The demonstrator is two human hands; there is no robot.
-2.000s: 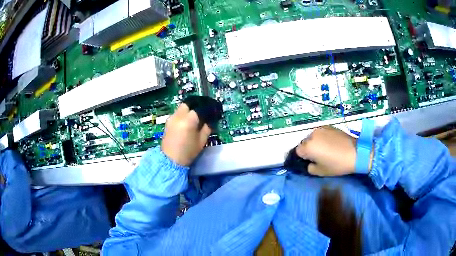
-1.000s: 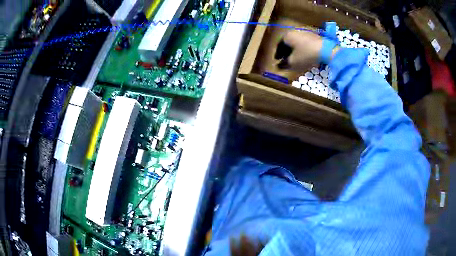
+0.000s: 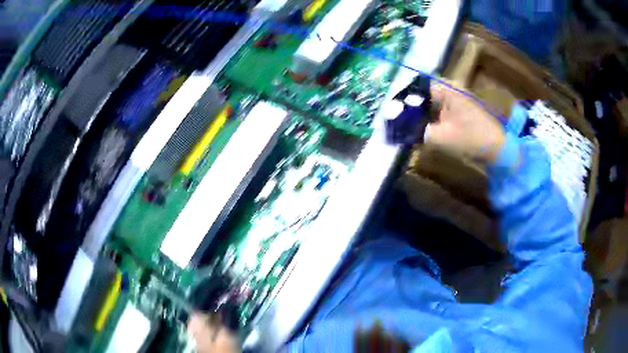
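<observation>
My right hand [image 3: 458, 124], with black-covered fingertips and a light-blue wristband, grips dark-blue electrolytic capacitors [image 3: 406, 124]. Two pale round ends show. The hand is between the carton and the near board edge, over the conveyor rail [image 3: 344, 224]. My left hand [image 3: 213, 331], fingertips also black, is blurred at the bottom edge over the green circuit board [image 3: 148, 217]; whether it holds anything is hidden. The capacitor carton [image 3: 447, 203] is at the right, with rows of white ends.
A long heatsink [image 3: 227, 183] crosses the board. A ribbed block heatsink [image 3: 189, 127] with a yellow edge is beyond it. Black component bins [image 3: 58, 162] line the left. A thin blue cord [image 3: 372, 52] runs across the top to my right wrist. Blue clothing shows at the top right.
My right hand has left the carton with capacitors and moved left to the rail. My left hand has come into view at the bottom. The view has turned, shifting the boards and carton right.
</observation>
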